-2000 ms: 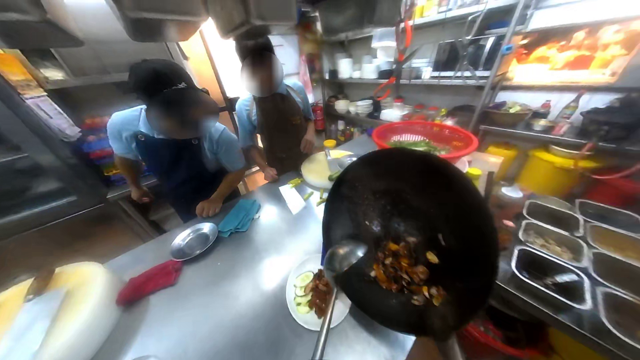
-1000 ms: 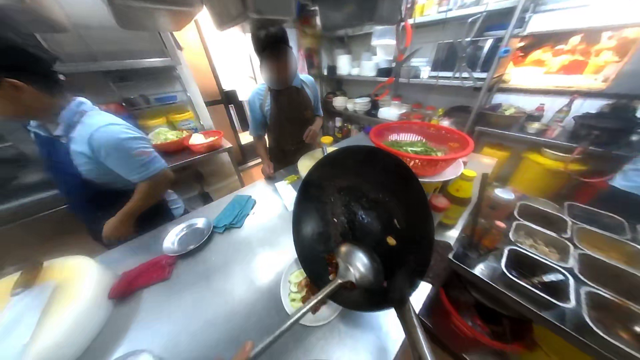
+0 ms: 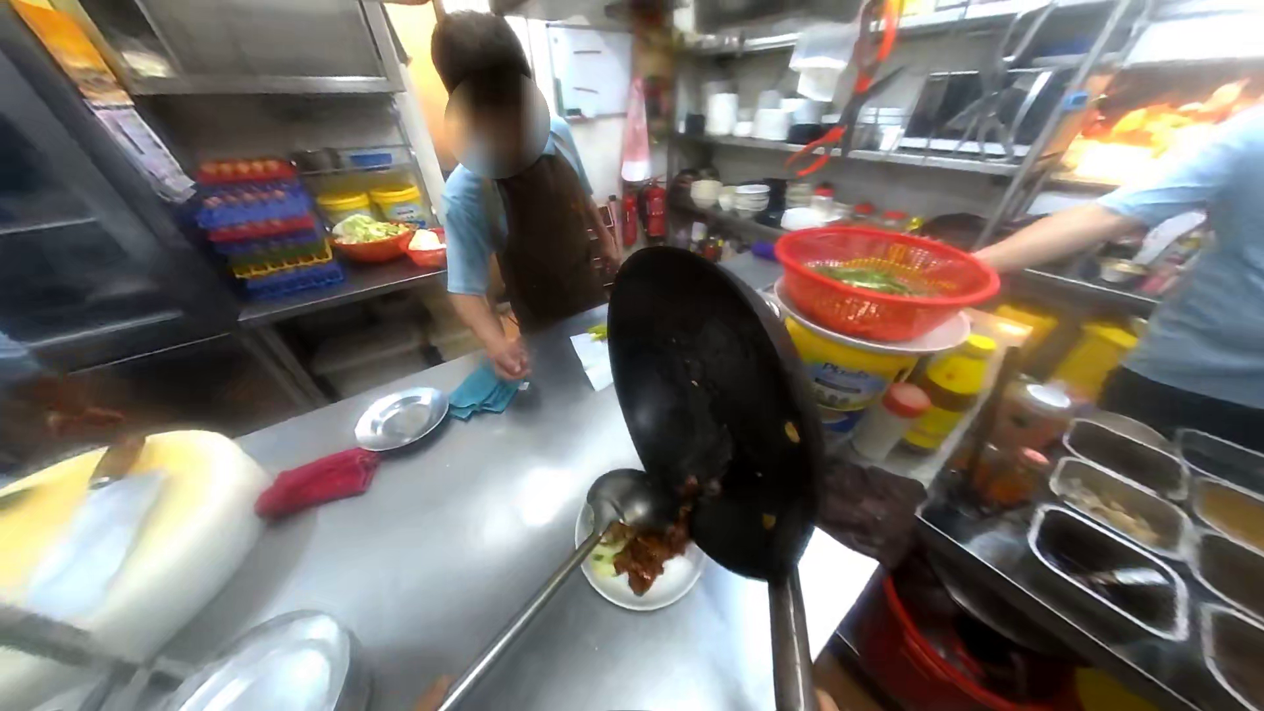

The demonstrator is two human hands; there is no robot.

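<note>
A sliver of my left hand [image 3: 433, 694] shows at the bottom edge, around the handle of a metal ladle [image 3: 628, 502]. Its bowl is over the rim of a white plate [image 3: 647, 595], beside dark-glazed pieces of food [image 3: 642, 558] and pale green slices. My right hand [image 3: 826, 700] barely shows at the bottom edge, by the handle of a black wok [image 3: 706, 415]. The wok is tipped steeply above the plate, its lower rim close to the food. Small bits cling inside it. Most of both hands is out of frame.
On the steel counter [image 3: 464, 504] lie a metal plate [image 3: 401, 419], a teal cloth [image 3: 482, 391], a red cloth [image 3: 318, 482] and a cleaver on a round board [image 3: 197, 513]. A co-worker stands across. A red colander [image 3: 887, 281] and food trays [image 3: 1111, 568] are at right.
The wok has tipped from nearly level to steep, and its food has mostly left it. More food now shows on the white plate. A co-worker has left the counter's far left side.
</note>
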